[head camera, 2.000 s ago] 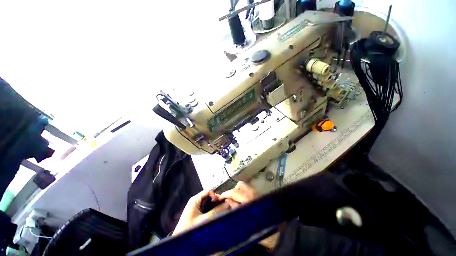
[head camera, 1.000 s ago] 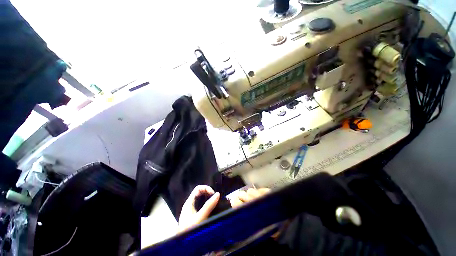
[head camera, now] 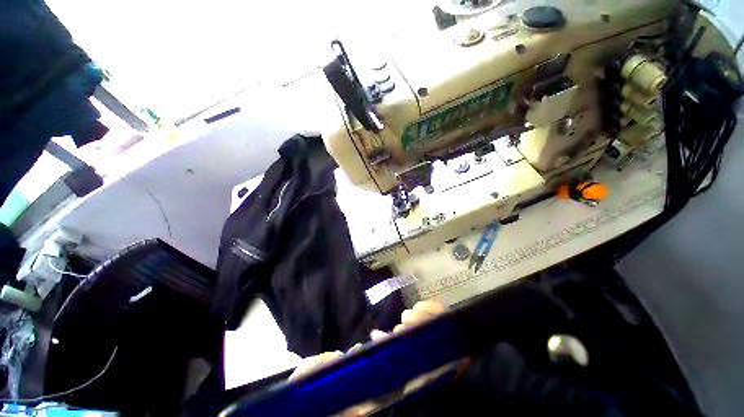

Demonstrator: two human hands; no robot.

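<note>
The black garment [head camera: 306, 244] with shiny zipper lines lies from beside the machine bed down to my hands. A white label [head camera: 390, 289] now shows at its right edge. A dark blue band across the bottom of the view hides most of both hands. My left hand [head camera: 316, 363] shows only a few finger parts at the garment's lower edge; its hold is hidden. My right hand [head camera: 421, 314] has curled fingers against the garment just below the label. The cream sewing machine [head camera: 465, 85] stands beyond, with no cloth visible under its needles [head camera: 402, 200].
Blue-handled snips [head camera: 486, 243] lie on the table before the machine bed, beside a small round metal piece. An orange item [head camera: 584, 191] lies right of the bed. Black cords [head camera: 693, 138] hang at the right. A large dark basket [head camera: 122, 326] stands at the left.
Both hands have sunk mostly behind the blue band. The white label has come into view on the cloth. The view has shifted, with the machine now farther right than at first.
</note>
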